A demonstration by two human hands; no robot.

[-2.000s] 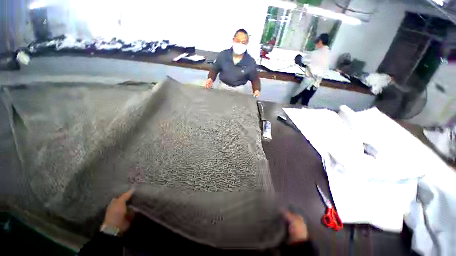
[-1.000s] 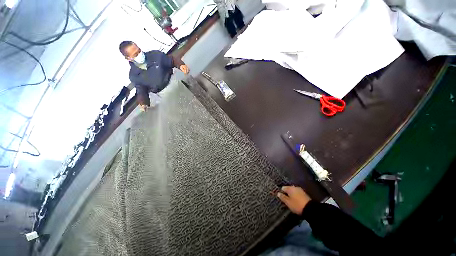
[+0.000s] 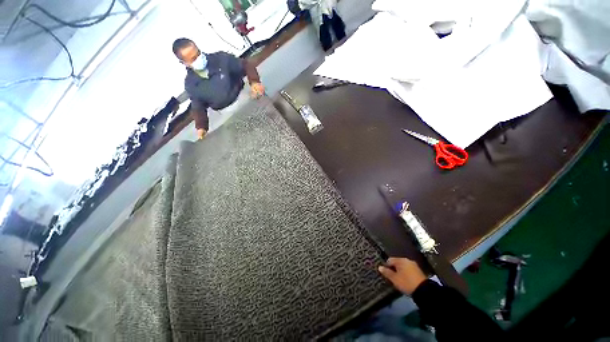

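Patterned grey-brown fabric (image 3: pixel 267 220) covers the table from the lower middle to the far side, with a long raised fold running across its left part. Its straight cut end lies diagonally on the dark table. My right hand (image 3: pixel 404 275) pinches the near corner of the fabric at this end. My left hand is out of the picture. Red-handled shears (image 3: pixel 449 155) lie on the table beyond the cut end, blades pointing to the upper left.
A white-and-dark block (image 3: pixel 417 228) lies near my right hand, another (image 3: pixel 310 119) farther away. White sheets (image 3: pixel 461 73) cover the table's upper right. A masked person (image 3: pixel 221 79) stands across, hands at the fabric's far edge. Green floor (image 3: pixel 542 247) shows at right.
The view has swung right and tilted. The near cloth edge, earlier raised between both hands, now lies low at the table. My left hand has left the picture; my right hand stays at the corner.
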